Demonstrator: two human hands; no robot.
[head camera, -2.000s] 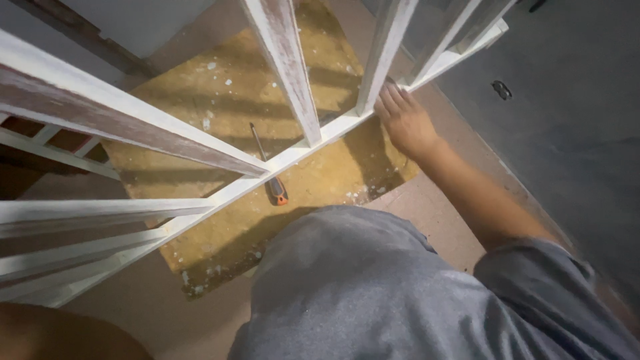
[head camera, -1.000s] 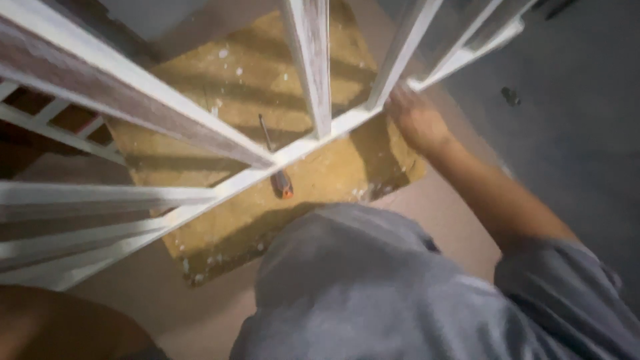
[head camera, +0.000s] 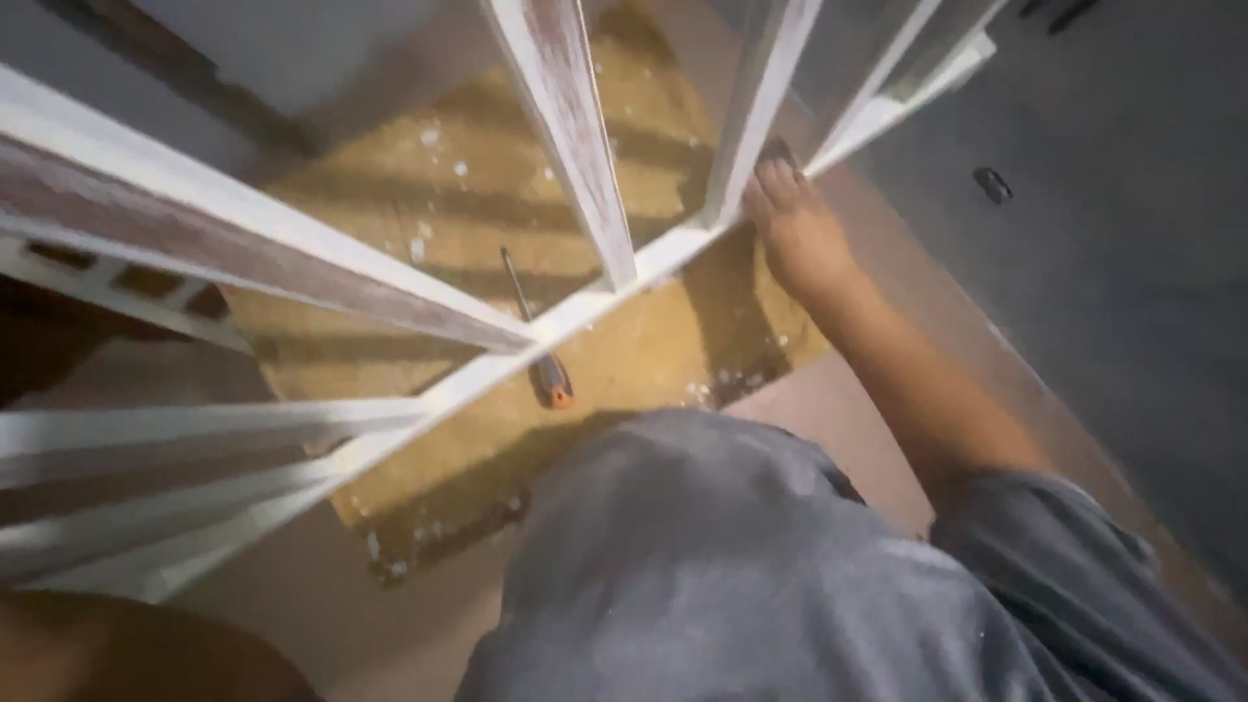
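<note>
My right hand (head camera: 804, 239) is at the lower rail (head camera: 575, 310) of a white-painted wooden frame, just right of an upright slat (head camera: 760, 112). Its fingers are bent over a small dark piece (head camera: 777, 152), which shows at the fingertips; its kind is unclear. Several slats run from the rail toward the camera, some with worn brownish faces. Beneath the frame a screwdriver (head camera: 554, 380) with a dark and orange handle lies on a yellowish board (head camera: 643, 356), its shaft passing behind the rail. My left hand is out of sight; a blurred brown shape fills the lower left corner.
The paint-spotted board lies on a pinkish-brown floor (head camera: 439, 609). A small dark object (head camera: 994, 184) rests on the grey surface at right. Another white slatted piece (head camera: 127, 292) stands at left. Grey cloth (head camera: 721, 546) covers my body and the lower middle of the view.
</note>
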